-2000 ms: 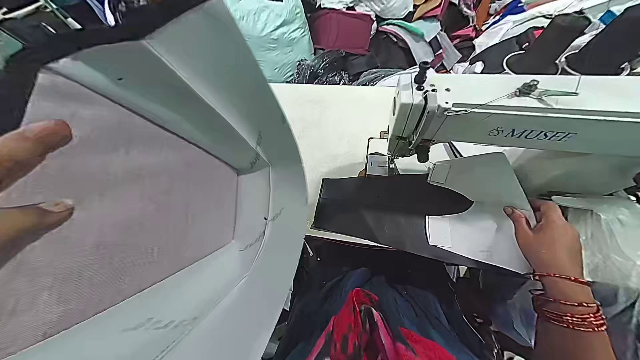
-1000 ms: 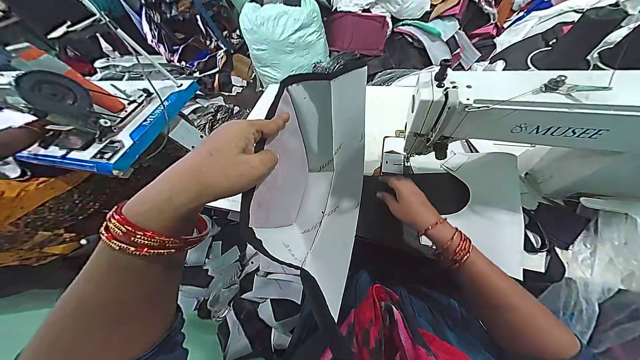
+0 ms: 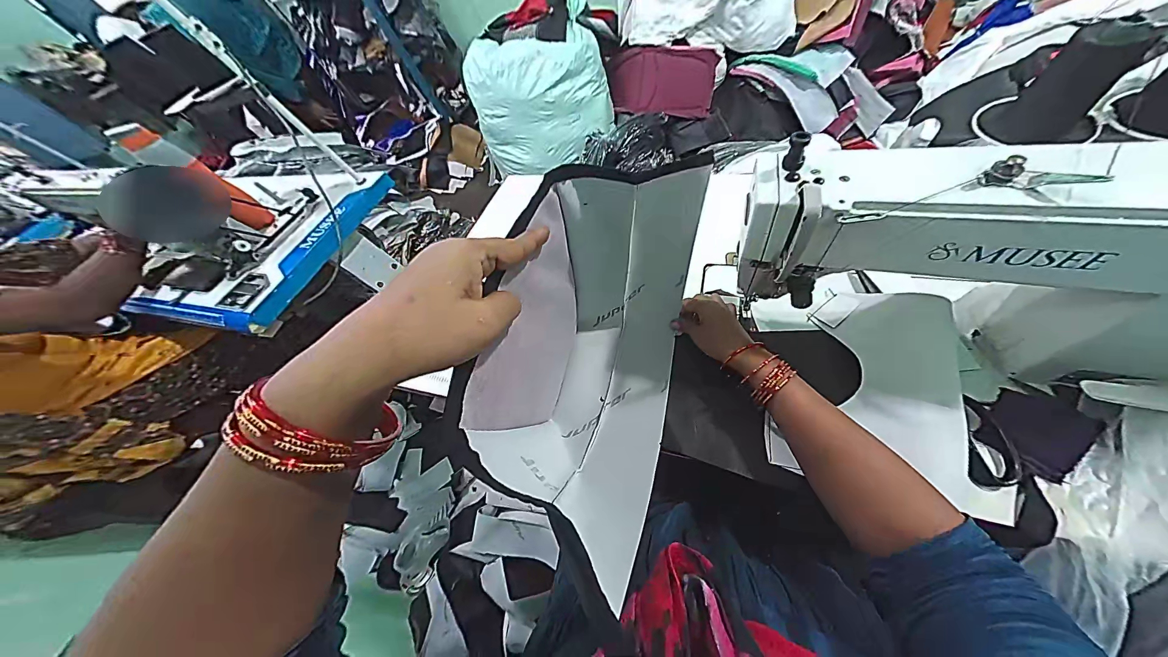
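Note:
My left hand [image 3: 438, 310] has its thumb and index finger at the left edge of a stiff white panel with black binding [image 3: 593, 365], which stands tilted left of the sewing machine's needle area. Whether the fingers close on the edge is hard to tell. The fingers of my right hand [image 3: 716, 327] pinch near the panel's right edge, close to the presser foot [image 3: 746, 310] of the white Musee sewing machine [image 3: 949, 219]. Below that hand lies a black piece of material [image 3: 730, 411], with a white curved piece [image 3: 903, 392] beside it.
A co-worker's arm [image 3: 64, 292] is at another sewing machine [image 3: 265, 265] on the left. Behind the table stand a pale green stuffed bag [image 3: 538, 100] and heaps of fabric. Scraps [image 3: 415, 502] lie below at the left, and clear plastic [image 3: 1095, 511] is at the right.
My right hand has moved left, from the white piece across the black material to the panel's edge by the needle area. The panel has turned more upright. The view has swung left.

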